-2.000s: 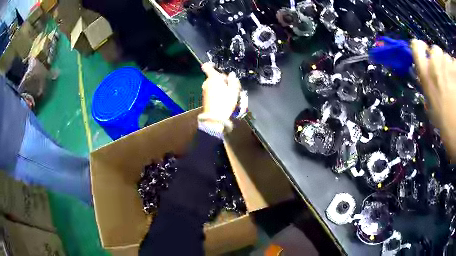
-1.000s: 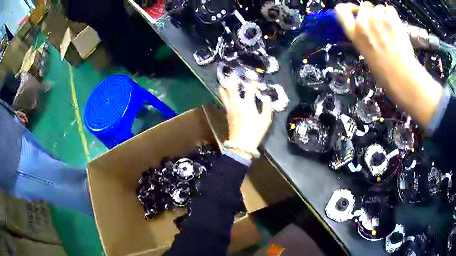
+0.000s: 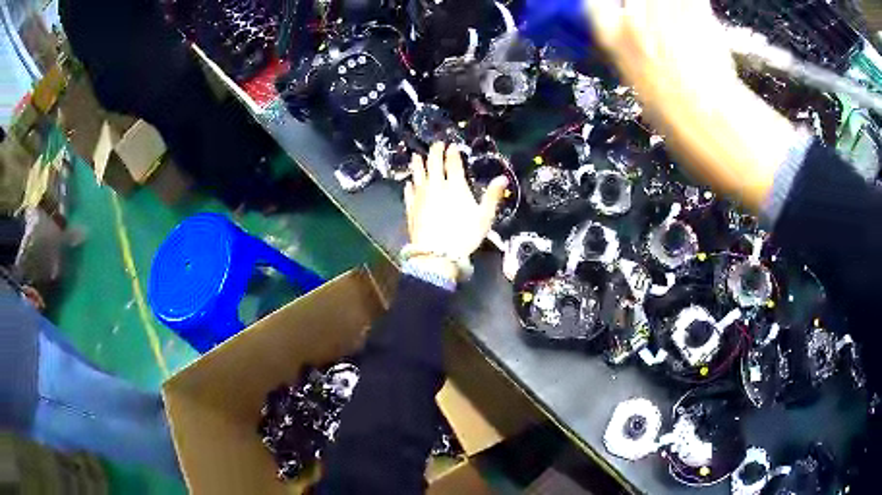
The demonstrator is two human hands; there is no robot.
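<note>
My left hand (image 3: 447,208) is open with fingers spread over a black camera housing (image 3: 493,184) near the bench's front edge; whether it touches the housing is hard to tell. My right hand (image 3: 633,48) is blurred at the top, on the blue handle (image 3: 558,21) of a tool, cut off by the upper edge. More black housings with pale lens boards on white flat cables lie on the bench, such as a black housing (image 3: 563,305) right of my left hand and a white lens board (image 3: 633,427) near the front edge.
A cardboard box (image 3: 218,411) with small black parts (image 3: 300,416) stands open below the bench edge. A blue stool (image 3: 193,271) is on the green floor. The dark bench mat (image 3: 503,338) runs along the front. A hose (image 3: 803,70) lies near my right forearm.
The view has shifted toward the bench's far left. My left hand has moved farther over the bench and spread its fingers. My right hand and the blue handle have moved toward the top edge.
</note>
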